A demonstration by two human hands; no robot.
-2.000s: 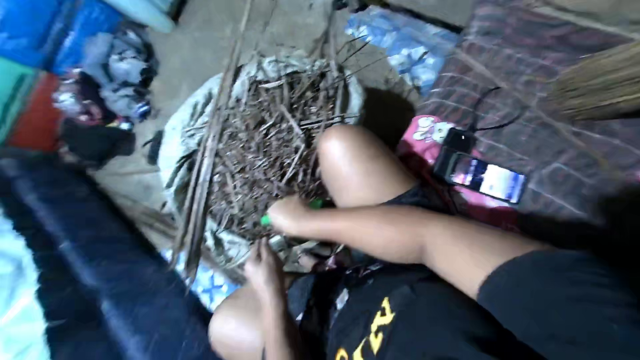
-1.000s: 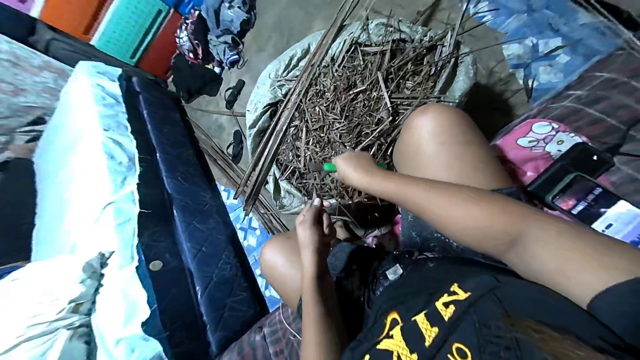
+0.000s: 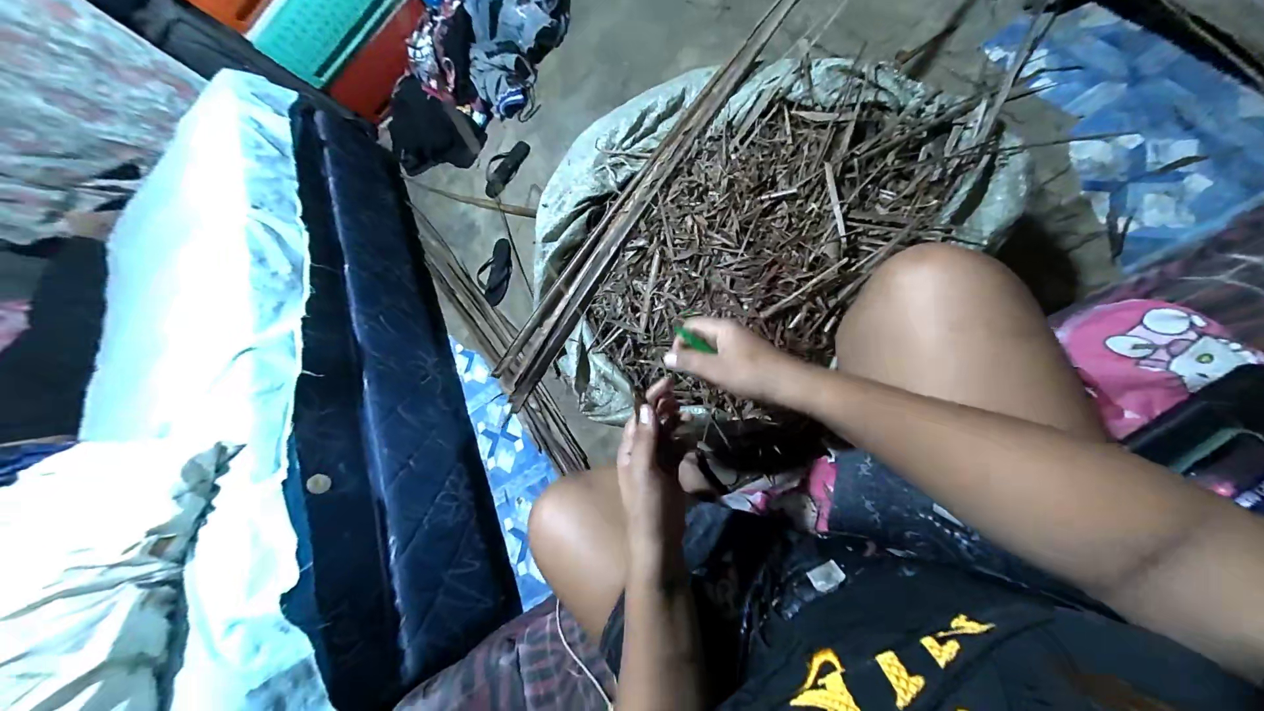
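Note:
A wide woven sack with its rim rolled down holds a heap of dry brown plant pieces. Over its near edge, my right hand is closed around a green-handled tool; most of the tool is hidden, so its kind cannot be told. Just below and left of it, my left hand is raised with bent fingers by small dark pieces; whether it grips any cannot be told. Long dry stalks lie across the sack's left side.
A dark blue mattress with a pale sheet stands at the left. More long stalks lie beside it on the floor, near black slippers and piled clothes. A pink cushion is beside my right knee.
The view has shifted left, bringing the mattress and sheet further in. The green-handled tool stays in my right hand, and my left hand remains close below it.

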